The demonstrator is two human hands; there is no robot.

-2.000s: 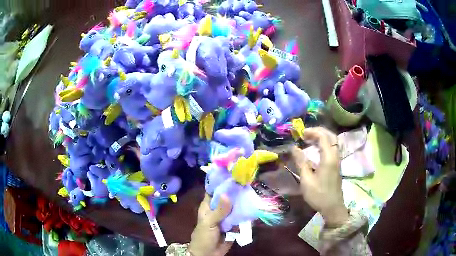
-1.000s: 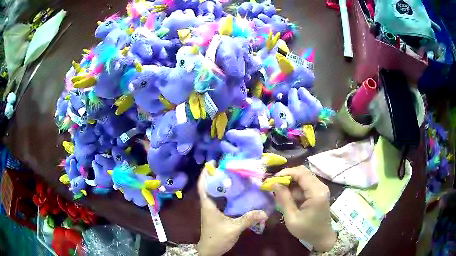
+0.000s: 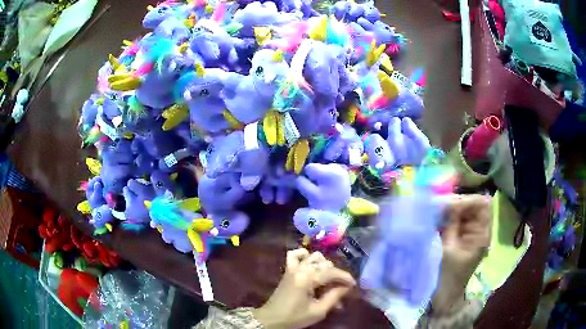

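Observation:
A purple plush unicorn (image 3: pixel 405 241), blurred by motion, is on the right in front of the papers, with its pink and turquoise mane at the top. My right hand (image 3: pixel 464 228) is behind its right side and holds it; the fingers are blurred. My left hand (image 3: pixel 305 289) is at the lower middle with curled fingers, beside the head of another unicorn (image 3: pixel 321 199) at the front edge of the heap. The left hand holds nothing that I can see. The large heap of purple unicorns (image 3: pixel 238 103) has yellow wings, bright manes and white labels.
A red-pink thread cone (image 3: pixel 483 136) stands in a beige tape roll (image 3: pixel 464 160) beside a black case (image 3: pixel 528 164). A pink-maroon box (image 3: pixel 514 90) with a teal pouch (image 3: pixel 540 38) is at upper right. Yellow paper (image 3: pixel 511 247) lies right. Red plush pieces (image 3: pixel 77 289) are lower left.
The unicorn held in both hands a second ago has moved right with my right hand and turned. My left hand has let go of it. The view has shifted, moving the heap slightly right.

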